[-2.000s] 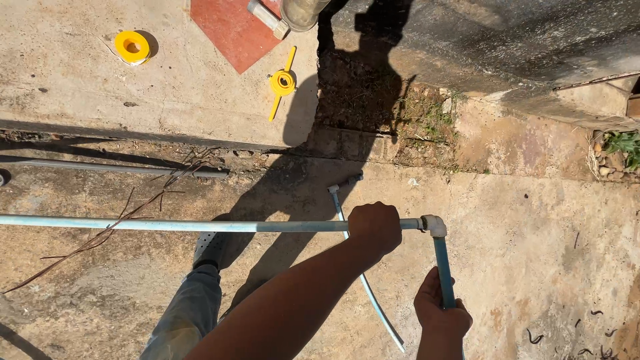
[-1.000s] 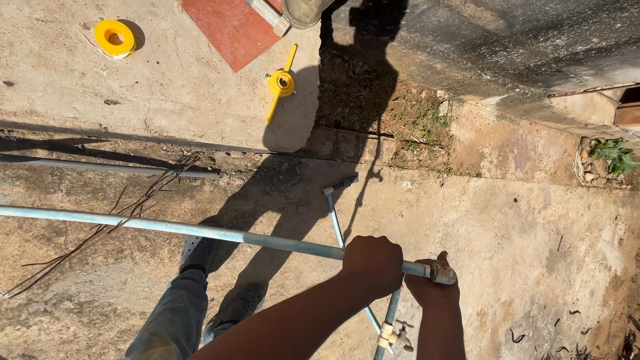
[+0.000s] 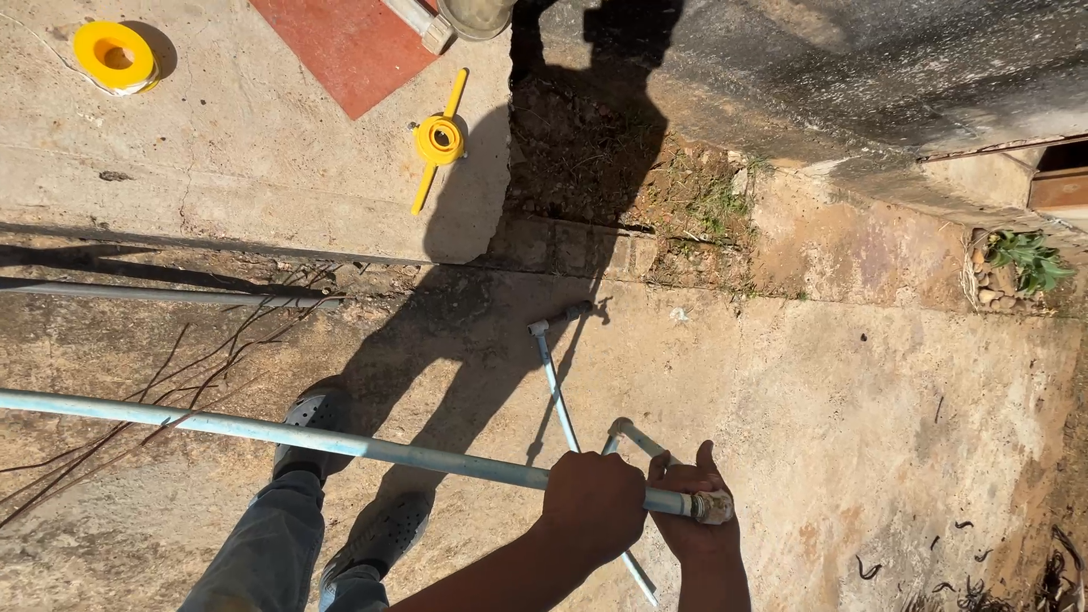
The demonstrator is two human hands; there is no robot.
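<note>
My left hand (image 3: 595, 501) grips a long light-blue plastic pipe (image 3: 357, 444) just short of its right end. Against the palm of my right hand (image 3: 697, 510) lies the pale elbow fitting (image 3: 714, 507) on that end, thumb raised; whether the fingers close on anything is hidden. A short blue pipe with another elbow (image 3: 622, 427) shows behind that hand. Beneath, a thin blue pipe (image 3: 557, 391) lies on the concrete with an elbow (image 3: 538, 328) and a dark tap-like fitting (image 3: 578, 311). A yellow two-handled tool (image 3: 439, 140) and a yellow spool of white tape (image 3: 115, 55) rest on the slab.
A grey pipe (image 3: 170, 293) runs along the raised concrete slab (image 3: 280, 170). Thin rusty wires (image 3: 204, 387) cross under the long pipe near my clogs (image 3: 314, 416). A red tile (image 3: 348, 51) lies by a white pipe piece (image 3: 416, 21). A stained wall (image 3: 833, 76) rises at upper right.
The fitting end of the long pipe has swung lower in view. My right hand was low on the attached pipe, then at the elbow fitting; its thumb is now spread. The attached pipe has turned.
</note>
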